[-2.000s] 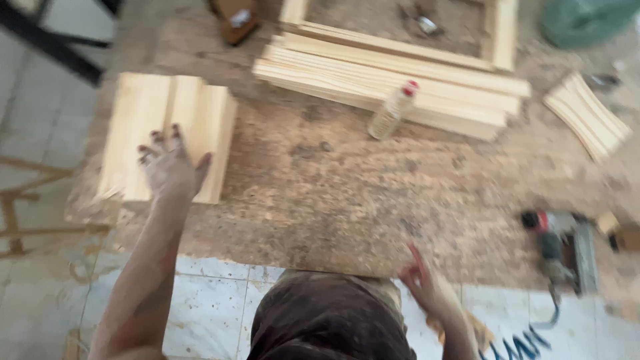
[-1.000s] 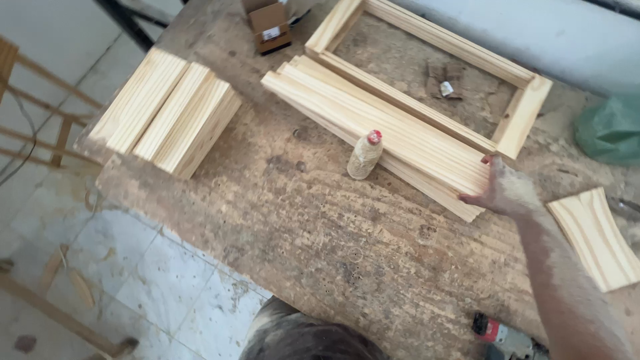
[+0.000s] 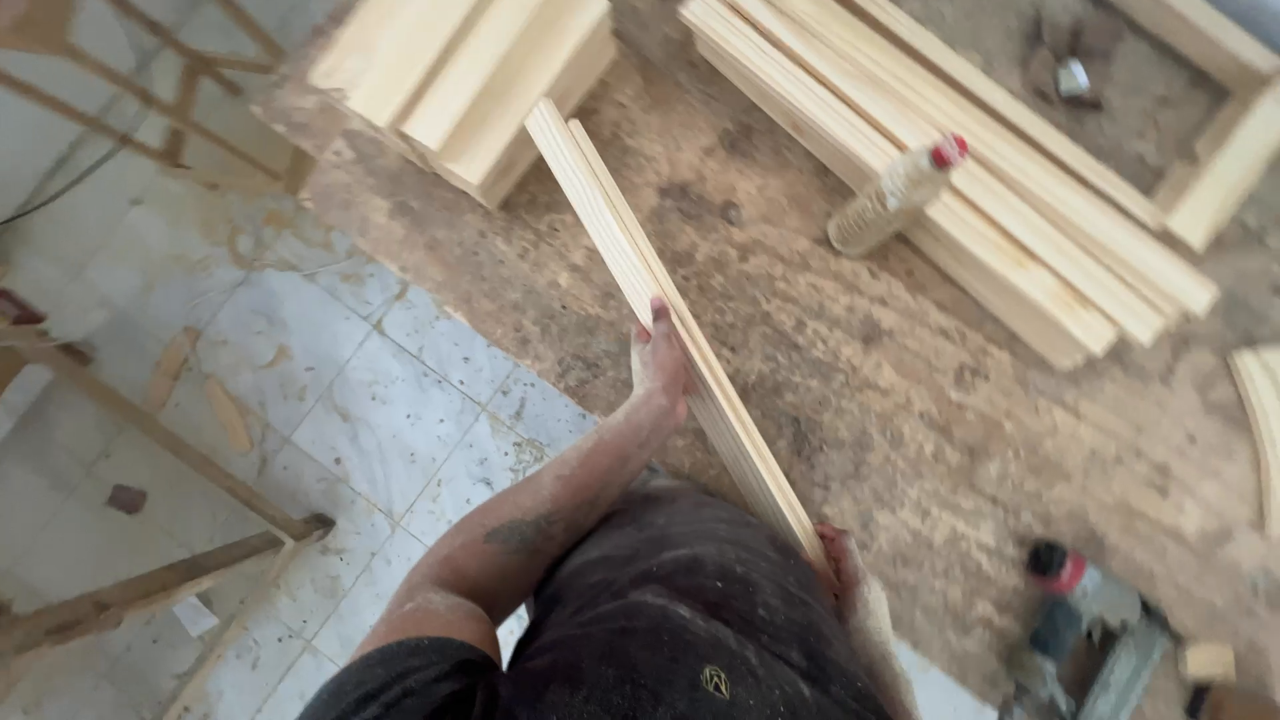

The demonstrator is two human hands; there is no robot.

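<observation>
A long, narrow grooved wooden board (image 3: 690, 350) slants across my body above the front edge of the workbench. My left hand (image 3: 660, 365) grips it near the middle, thumb on top. At its lower end, my right hand (image 3: 838, 560) holds it, the fingers partly hidden. Beyond the board's upper end lies a stack of wide pale boards (image 3: 470, 80). More long boards (image 3: 950, 210) are piled at the upper right, and a glue bottle with a red cap (image 3: 890, 200) leans or stands beside them.
A rectangular wooden frame (image 3: 1225, 170) lies at the top right. A pneumatic nailer (image 3: 1100, 620) rests at the lower right near a small wood block (image 3: 1207, 662). A curved wooden piece (image 3: 1262, 420) is at the right edge. Wooden trestle parts (image 3: 170, 430) stand on the tiled floor at left.
My right hand was at the near end of the long board pile one second ago. A long board is now held in both hands over the bench's front edge. The view has turned.
</observation>
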